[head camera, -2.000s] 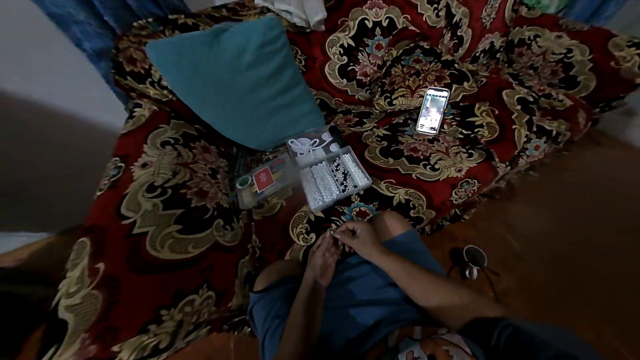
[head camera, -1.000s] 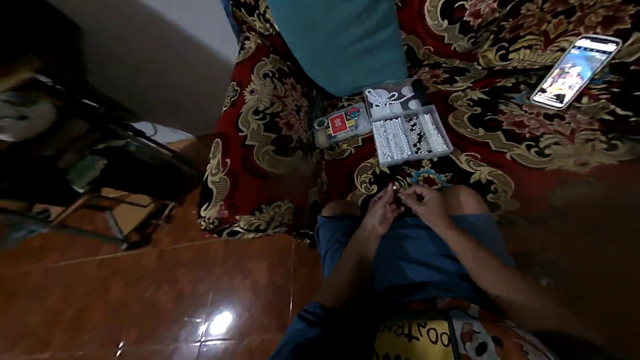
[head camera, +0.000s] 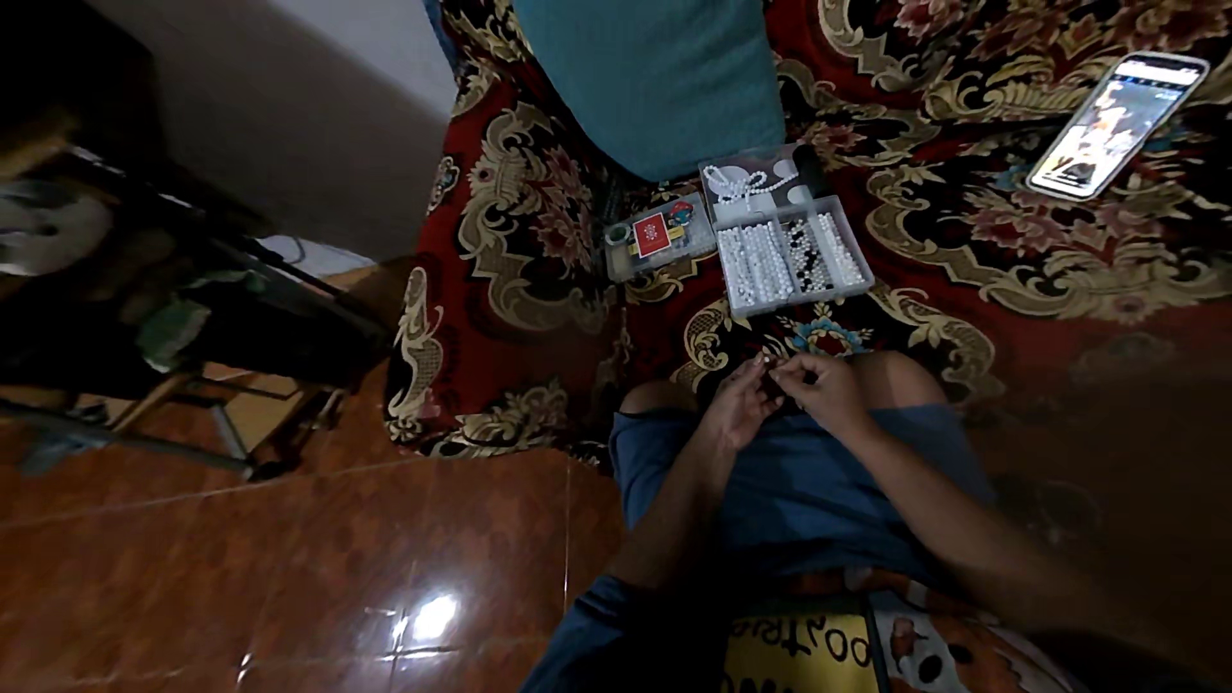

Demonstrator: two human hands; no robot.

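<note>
Above my lap, my left hand [head camera: 741, 402] and my right hand [head camera: 816, 387] meet at the fingertips. A tiny pale bead [head camera: 767, 360] shows at the left fingertips; whether a thread runs between the hands is too small to tell. Just beyond them on the sofa lies an open plastic bead box [head camera: 802, 299], its compartments filled with strands of white beads and some black-and-white ones. A looped white bead strand [head camera: 741, 183] rests in its lid. Left of it is a clear plastic case [head camera: 674, 252] with a red card [head camera: 652, 234] and small items.
A teal cushion [head camera: 664, 87] stands behind the boxes on the patterned sofa [head camera: 520, 327]. A lit smartphone [head camera: 1116, 125] lies at the upper right. Dark metal-framed furniture [head camera: 183, 428] stands at the left, above the glossy tiled floor [head camera: 318, 577].
The view has swung left, bringing the tiled floor and the dark furniture into sight. My hands remain together over my lap; the boxes and cushion have not plainly moved.
</note>
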